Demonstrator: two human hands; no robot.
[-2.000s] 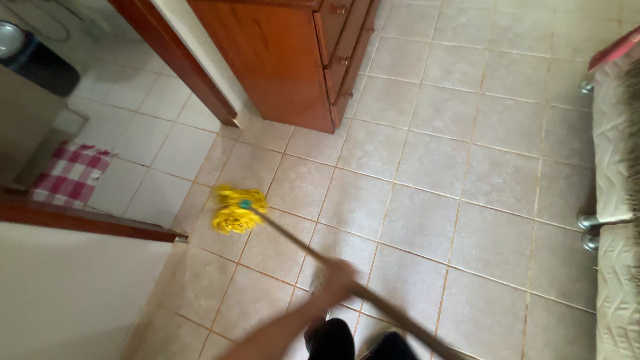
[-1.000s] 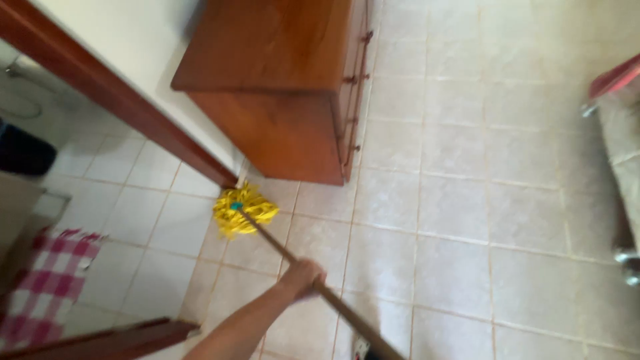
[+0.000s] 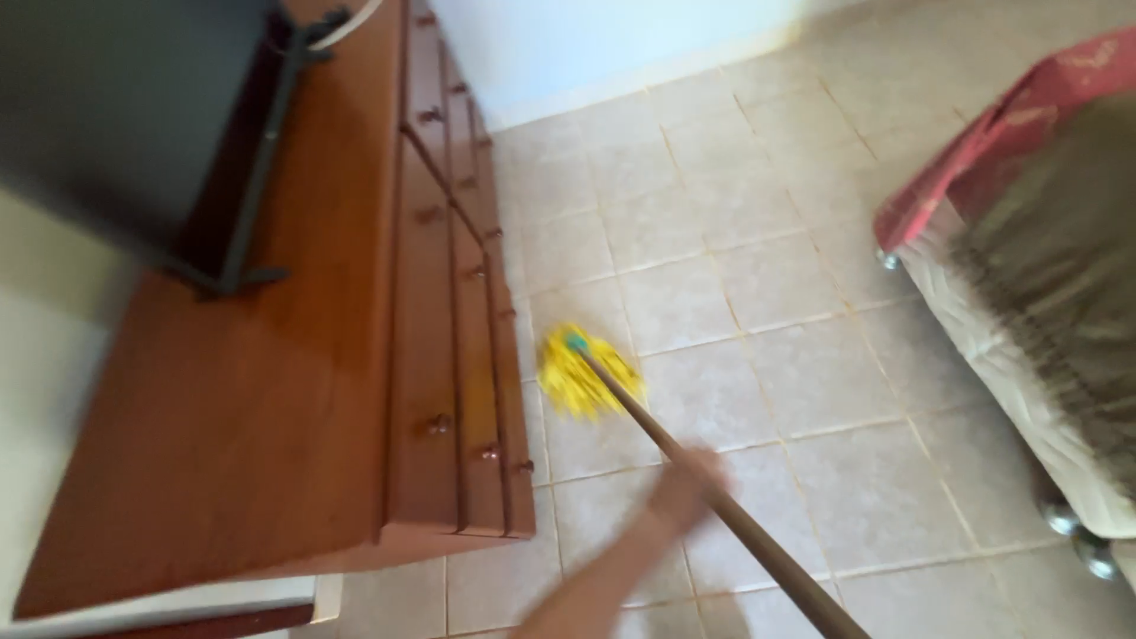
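Observation:
A mop with a yellow head [image 3: 586,377] and a teal socket rests on the tiled floor [image 3: 781,373], close beside the drawer fronts of a wooden dresser [image 3: 266,426]. Its brown handle [image 3: 772,550] slants down to the lower right and leaves the view at the bottom edge. My left hand [image 3: 697,484] is closed around the handle partway along, slightly blurred. My right hand is not in view, and the upper end of the handle is hidden below the frame.
A flat-screen television [image 3: 133,115] stands on the dresser, with a cable behind it. Round knobs stick out from the drawers. At right is a bed [image 3: 1003,373] with a red cloth and metal feet [image 3: 1096,555]. A pale wall [image 3: 603,53] closes off the far side.
The mop head has moved from beside the wooden door frame to the front of the dresser's drawers. The view has swung so that the doorway is largely gone and the television shows.

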